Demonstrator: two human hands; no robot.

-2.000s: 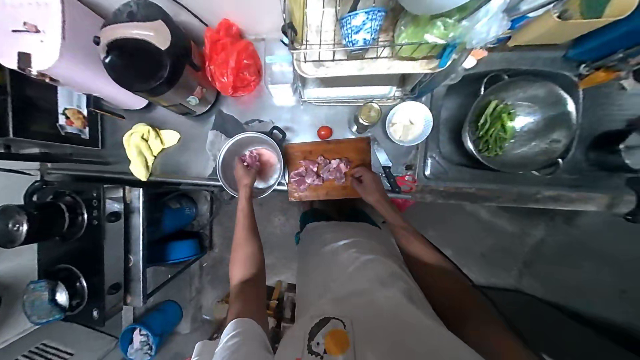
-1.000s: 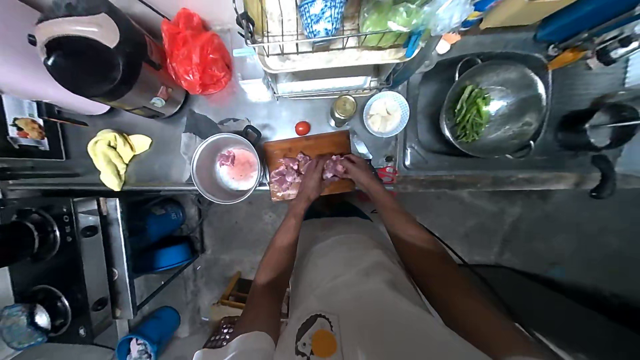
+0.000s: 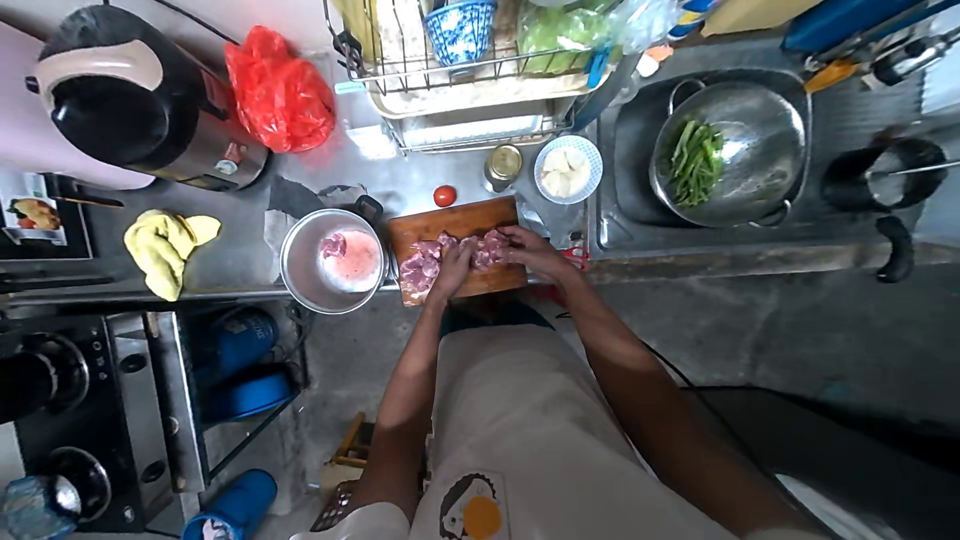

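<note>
Several pieces of raw meat (image 3: 421, 265) lie across a wooden cutting board (image 3: 450, 218) at the counter's front edge. My left hand (image 3: 454, 268) is on the meat near the board's middle, its fingertips against the pieces. On the right part of the board, my right hand (image 3: 534, 253) has its fingers on more meat. Whether either hand grips a piece is hard to tell. Left of the board stands a metal pot (image 3: 295, 264) with a piece of meat and pinkish liquid in it. Part of a knife blade (image 3: 531, 216) shows beyond the board's right edge.
Behind the board are a tomato (image 3: 445, 196), a jar (image 3: 503, 165), a bowl of pale slices (image 3: 568, 171) and a dish rack (image 3: 465, 75). A metal wok with green vegetables (image 3: 757, 157) sits in the sink at right. A yellow cloth (image 3: 161, 251) lies left of the pot.
My left hand was over the pot two seconds ago and has moved right to the meat on the board. A piece of meat now lies in the pot. My right hand has stayed at the board.
</note>
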